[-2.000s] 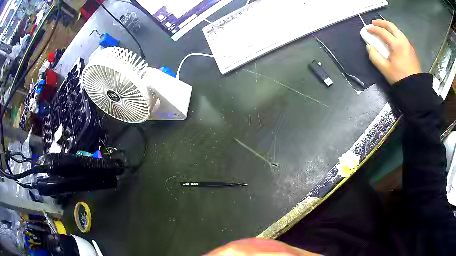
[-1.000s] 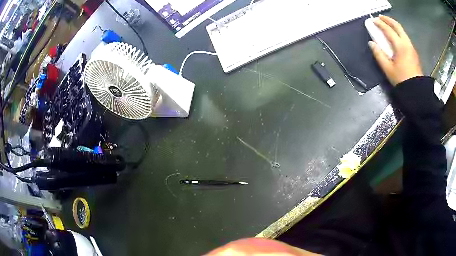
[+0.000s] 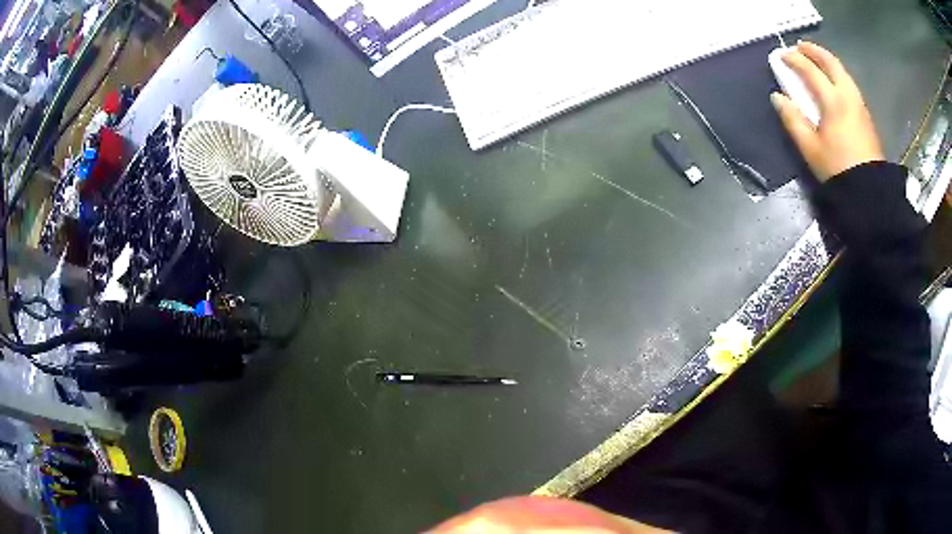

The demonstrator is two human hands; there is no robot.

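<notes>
My right hand [image 3: 840,120] rests over a small white computer mouse [image 3: 793,86] at the upper right, with the fingers along its top and side. The mouse is on a dark grey mouse pad [image 3: 731,99], and the palm hides part of it. A long white keyboard [image 3: 626,57] lies to the left of the mouse. My left hand is not in view. A blurred skin-toned shape is cut off by the bottom edge, and I cannot tell what it is.
A bright monitor [image 3: 407,26] is at the top edge. A cream fan [image 3: 251,183] stands at the left, near black cylindrical handles [image 3: 162,349] and a yellow tape roll [image 3: 167,439]. A black pen-like tool [image 3: 447,380] lies mid-bench. A black USB stick [image 3: 679,156] lies near the pad.
The camera view has shifted slightly. The mouse has turned a little under my right hand, which stays on it. The fan, black tool and USB stick have not visibly moved on the bench.
</notes>
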